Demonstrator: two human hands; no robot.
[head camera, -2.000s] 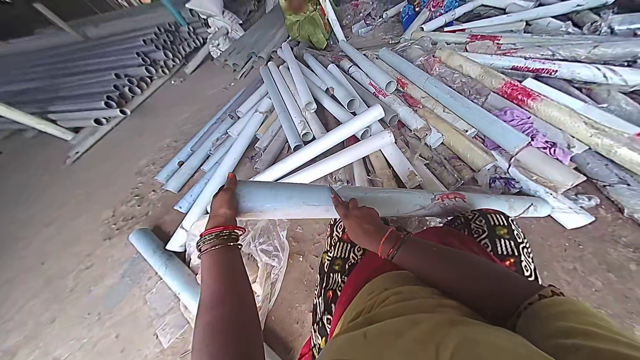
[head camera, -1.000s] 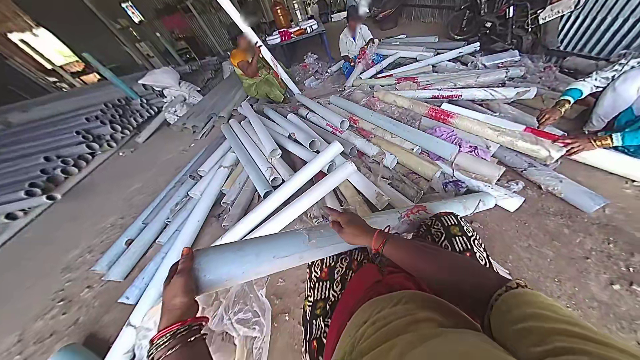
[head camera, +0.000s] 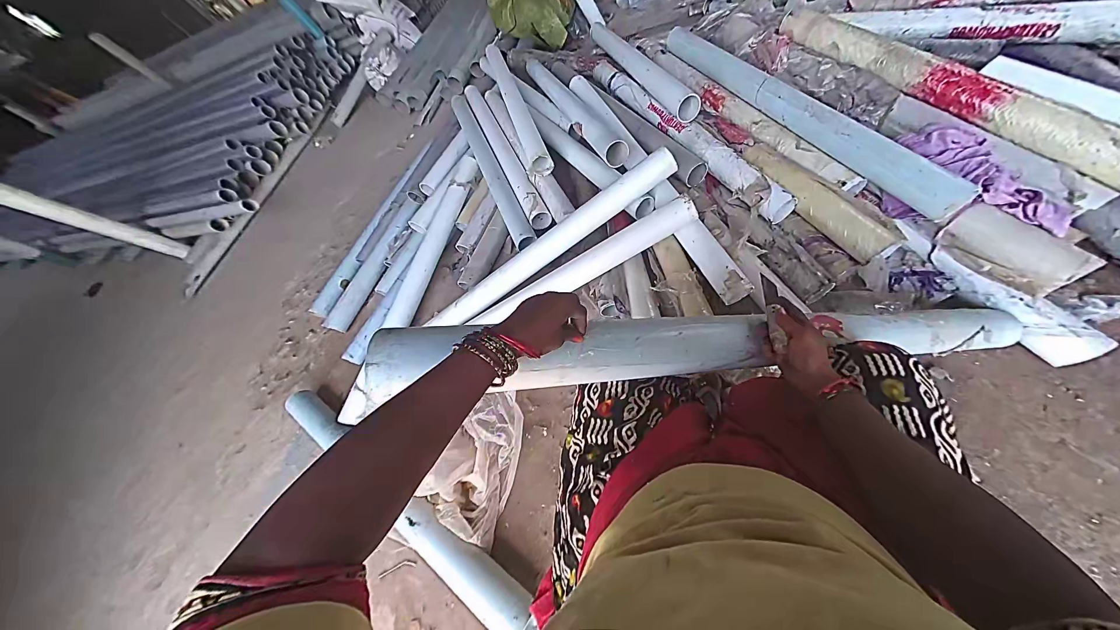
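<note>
A long grey-white plastic pipe (head camera: 665, 343) lies across in front of my body, its wider left end beyond my left wrist. My left hand (head camera: 544, 324) is on its upper side with the fingers curled; whether it pinches anything is hidden. Farther right, my right hand (head camera: 798, 348) grips the pipe close to my knee, thumb side toward the middle. A thin, pale, pointed piece (head camera: 779, 287) shows just above the right fingers; what it is and whether it is held cannot be told. Clear plastic film (head camera: 477, 464) lies crumpled on the ground beneath the pipe's left part.
Loose white pipes (head camera: 560, 241) lie heaped ahead, with wrapped pipes (head camera: 980, 101) and purple cloth (head camera: 989, 175) to the right. A stack of grey pipes (head camera: 184, 157) is at the back left. Another pipe (head camera: 455, 560) lies on the ground below my left forearm.
My left hand has moved from the pipe's left end to its upper side, nearer the middle. The view has swung back down; the people seen one second ago are mostly out of it.
</note>
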